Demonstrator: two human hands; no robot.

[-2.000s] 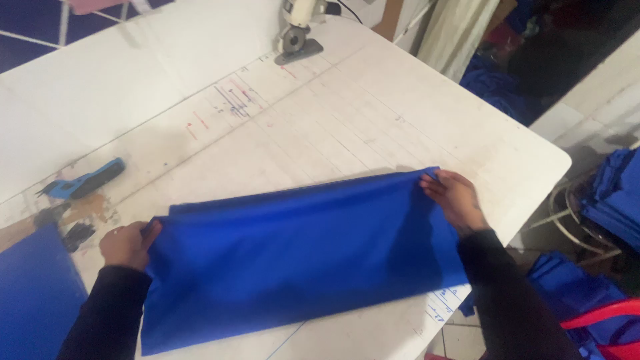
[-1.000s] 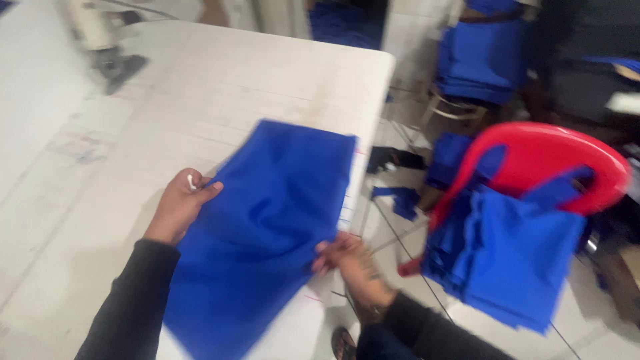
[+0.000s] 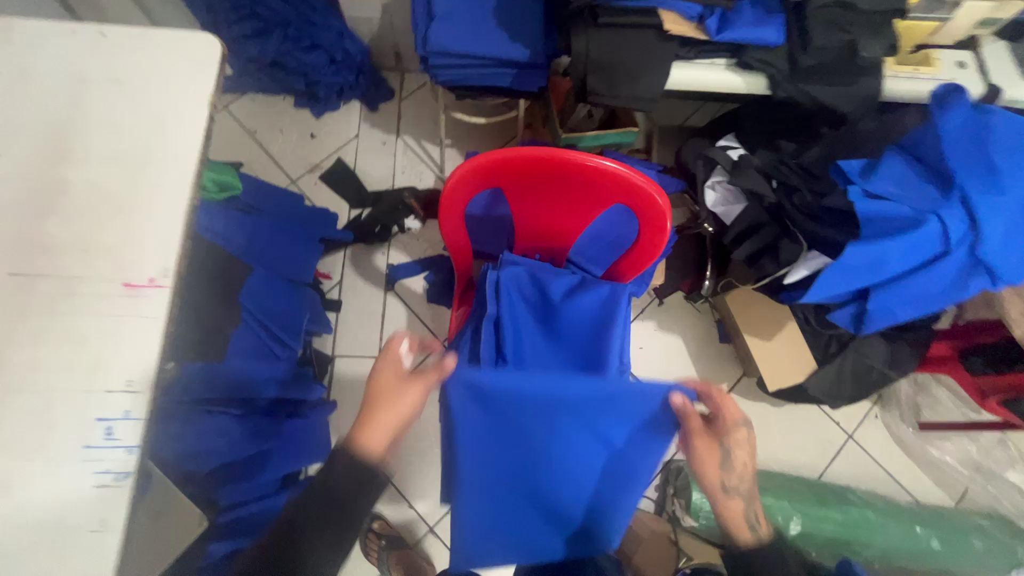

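A piece of blue fabric [image 3: 552, 472] hangs between my two hands, its upper edge drawn nearly straight. My left hand [image 3: 400, 392] pinches its upper left corner, with something small and white at the fingers. At the upper right corner, my right hand [image 3: 724, 448] grips the cloth between thumb and fingers. Just beyond the held piece, a stack of folded blue fabric [image 3: 564, 316] lies on a red plastic chair [image 3: 552, 172]. The held piece overlaps the near part of the stack in view; whether they touch cannot be told.
The white table [image 3: 80, 240] with pen marks stands at left, with blue fabric [image 3: 264, 416] beside it. Folded blue cloth [image 3: 484, 40] sits beyond the chair. To the right are a cardboard box [image 3: 764, 336], black and blue fabric heaps and a green wrapped roll [image 3: 848, 520] on the tiled floor.
The blue piece, stretched over the white table two seconds ago, is now held in front of the red chair, off the table. Both hands moved with it. The view has swung far to the right.
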